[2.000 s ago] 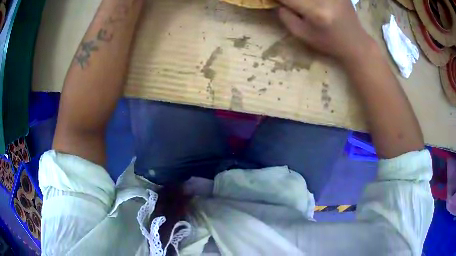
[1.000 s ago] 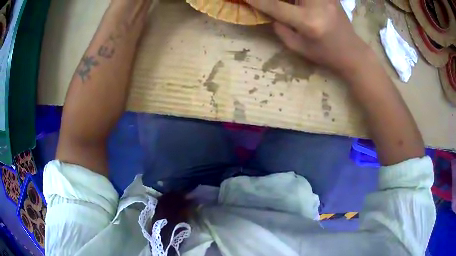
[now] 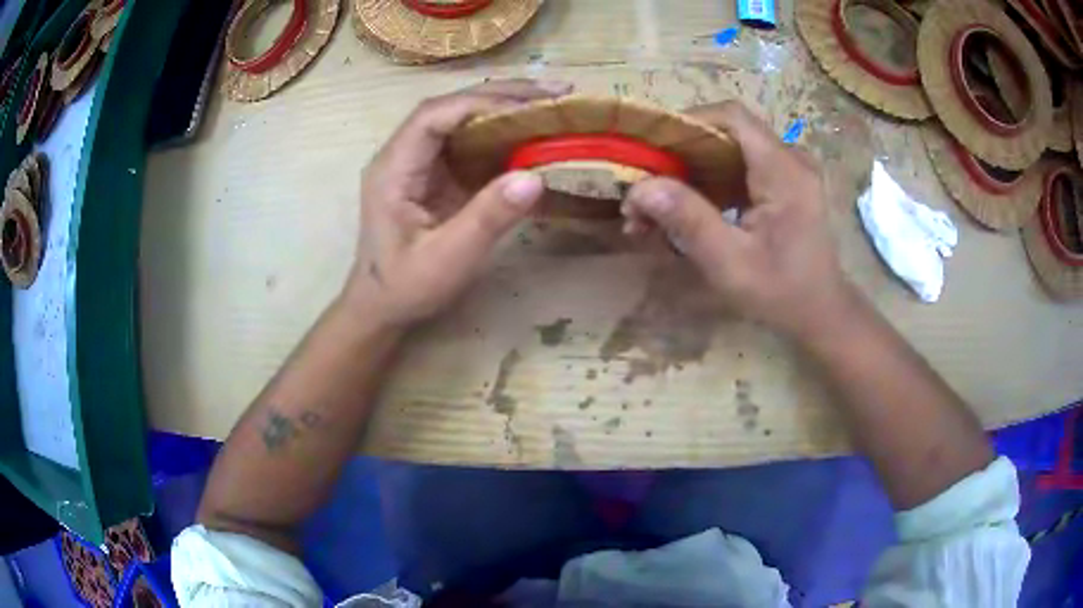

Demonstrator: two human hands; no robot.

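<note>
A tan ribbed flanged ring (image 3: pixel 594 116) is held up, tilted, above the cardboard-covered table. Its red collar (image 3: pixel 594 152) faces me. My left hand (image 3: pixel 445 208) grips the ring's left side, with the thumb at the collar's lower left edge. My right hand (image 3: pixel 754 220) grips the right side, with the thumb and a bent finger at the collar's lower right edge. Whether the right hand also holds something small is unclear. The fingers behind the brim are mostly hidden.
Tan-and-red rings lie at the far left (image 3: pixel 279 54), far centre (image 3: pixel 445 30) and in a heap at right (image 3: pixel 986 95). A crumpled white tissue (image 3: pixel 909 232) lies at right. A light-blue tube (image 3: pixel 757 12) is at the far edge. A green-edged tray (image 3: pixel 107 285) stands at left.
The view now takes in more of the tabletop. Both hands show fully around the ring, which is tilted with its red collar visible. Earlier the ring was mostly cut off at the top edge.
</note>
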